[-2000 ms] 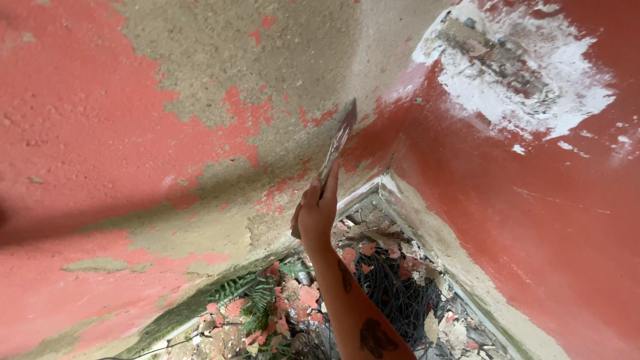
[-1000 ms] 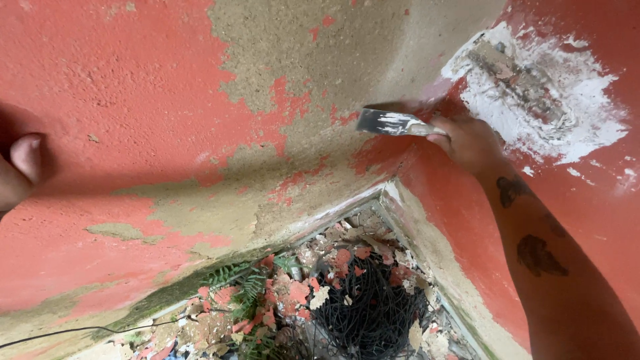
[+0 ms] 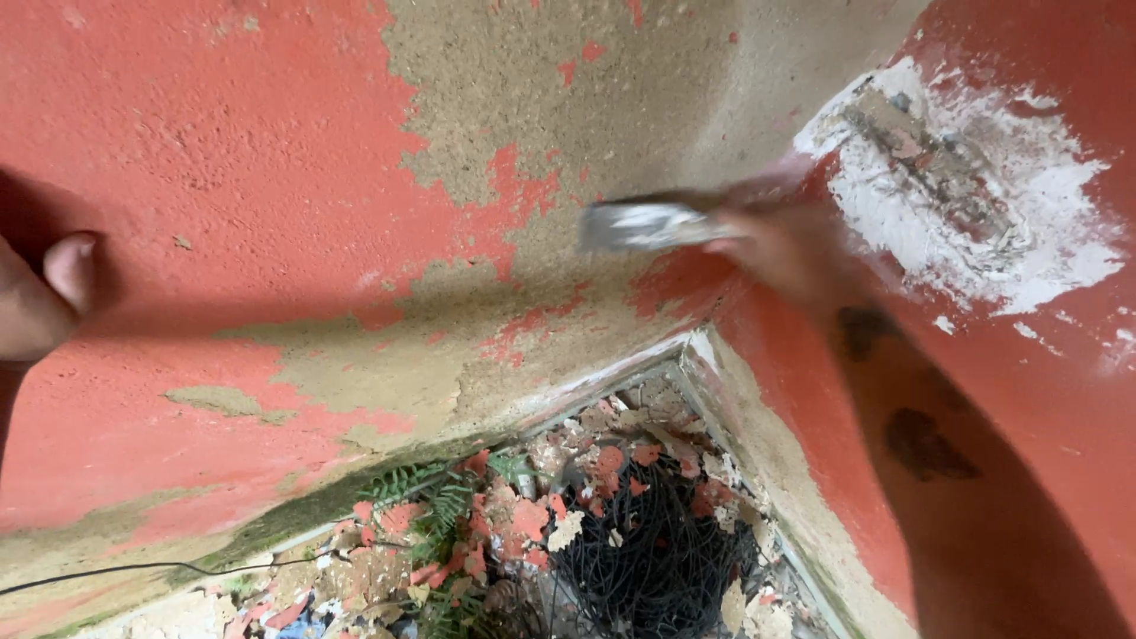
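My right hand (image 3: 763,244), blurred by motion, grips a putty knife (image 3: 643,225) smeared with white. Its wide blade points left, over the bare plaster beside the wall corner; whether it touches the wall I cannot tell. Around it the red paint (image 3: 293,177) is flaked off in ragged patches, with bare tan plaster (image 3: 550,98) showing. At the left edge is my left hand (image 3: 44,297), partly out of view, thumb raised, by the red wall; its fingers are hidden. White filler (image 3: 1056,231) surrounds a rough patch on the right wall.
Below, in the corner, lie a tangle of black wire (image 3: 657,550), fern leaves (image 3: 444,506) and fallen paint flakes (image 3: 530,517). A thin black cable (image 3: 133,565) runs along the lower left. Green growth (image 3: 293,519) lines the foot of the left wall.
The right hand has swung from below the blade to its right side since the oldest frame. My left hand, absent there, shows at the left edge in both later frames.
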